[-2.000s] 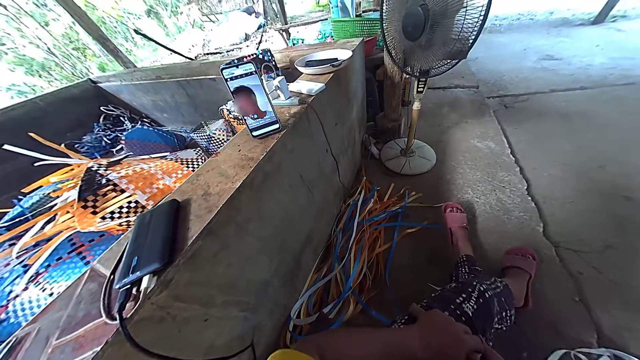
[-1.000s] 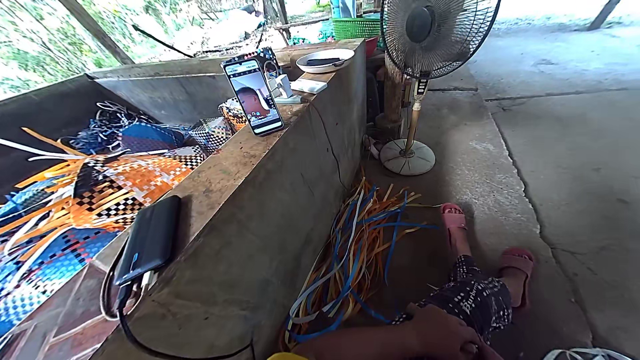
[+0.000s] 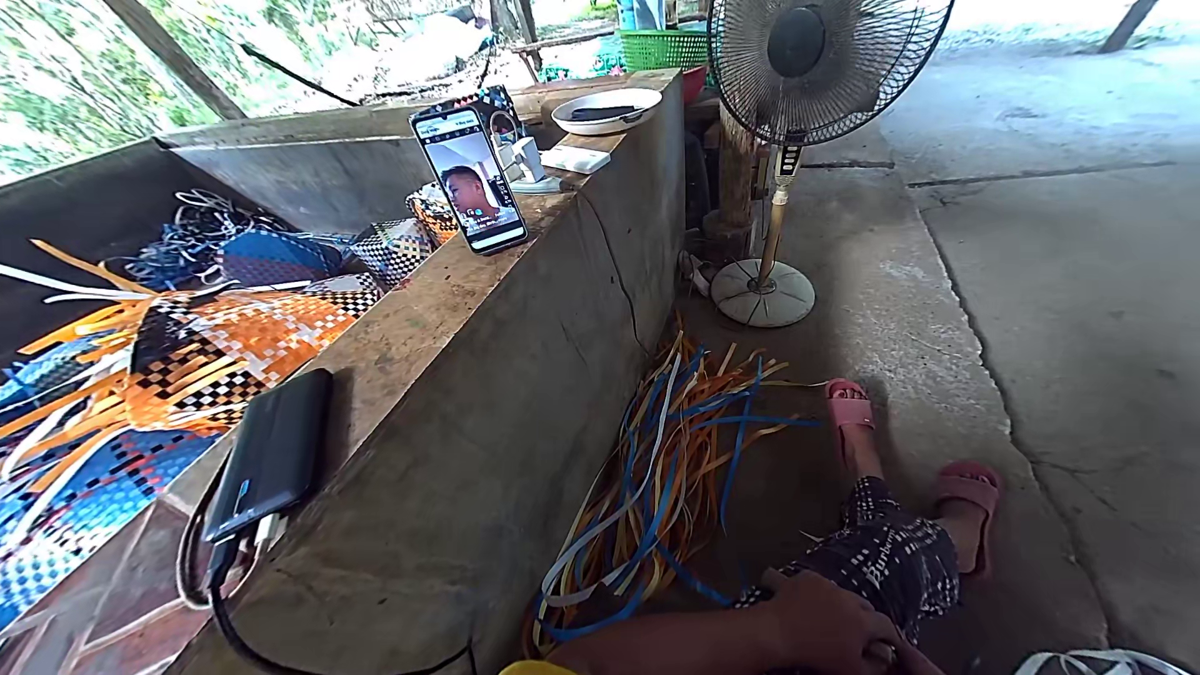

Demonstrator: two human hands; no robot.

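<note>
My left hand [image 3: 830,623] rests low in the view over the dark patterned trousers [image 3: 886,558], its forearm reaching in from the bottom edge. Its fingers lie in shadow near the frame's bottom, against what may be part of my right hand; I cannot tell whether it grips anything. The right hand cannot be made out clearly. Beside the forearm, loose orange, blue and white plastic strips [image 3: 656,469] are heaped on the floor. Both feet wear pink sandals [image 3: 851,405].
The concrete wall [image 3: 487,422] runs along the left. A black power bank [image 3: 272,455], a propped phone [image 3: 471,183], a charger [image 3: 527,159] and a white dish [image 3: 607,111] stand on its ledge. Woven plastic pieces [image 3: 253,337] lie behind it. A pedestal fan [image 3: 764,292] stands ahead.
</note>
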